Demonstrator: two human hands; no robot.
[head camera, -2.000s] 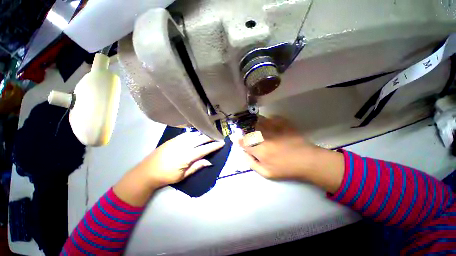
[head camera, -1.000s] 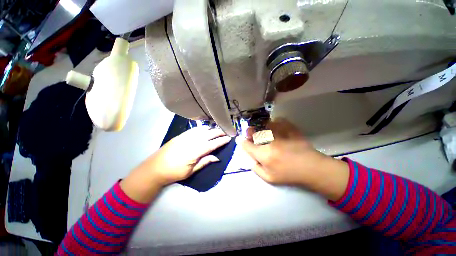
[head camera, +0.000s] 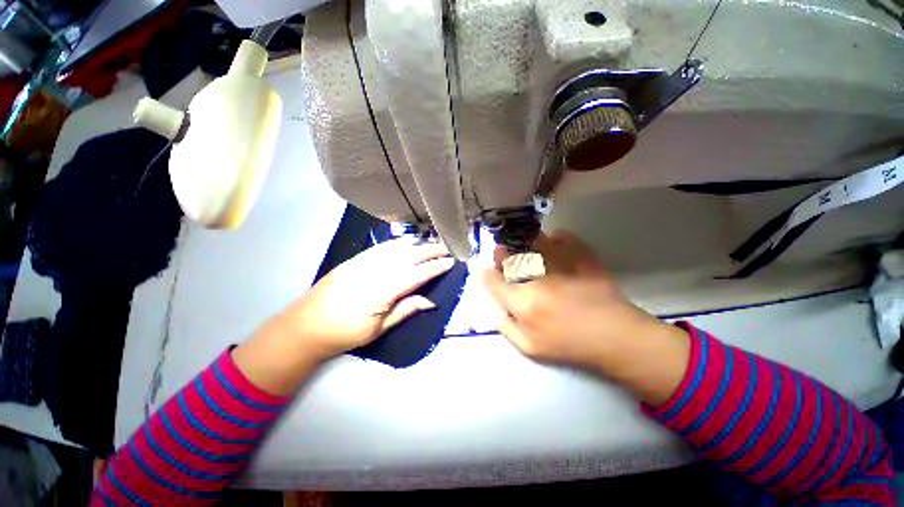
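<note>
A dark pocket piece (head camera: 408, 342) lies flat on the white machine table, its upper part under the head of the sewing machine (head camera: 496, 109). My left hand (head camera: 372, 292) lies flat on the piece with its fingers spread toward the needle area. My right hand (head camera: 570, 302) is at the right of the presser foot, fingers curled by the small cream block (head camera: 523, 266); whether it grips the block or cloth cannot be told. The needle and foot are mostly hidden by the head and glare.
The cream lamp (head camera: 226, 149) stands left of the head. A dark round stack (head camera: 104, 218) lies at the upper left, with dark folded pieces (head camera: 89, 366) below. A white tape (head camera: 843, 198) and dark strips (head camera: 768, 243) hang on the machine at the right.
The view has shifted, so the machine appears further right and higher. The dark piece has moved slightly up toward the needle area with my left hand on it. My right hand stays by the foot.
</note>
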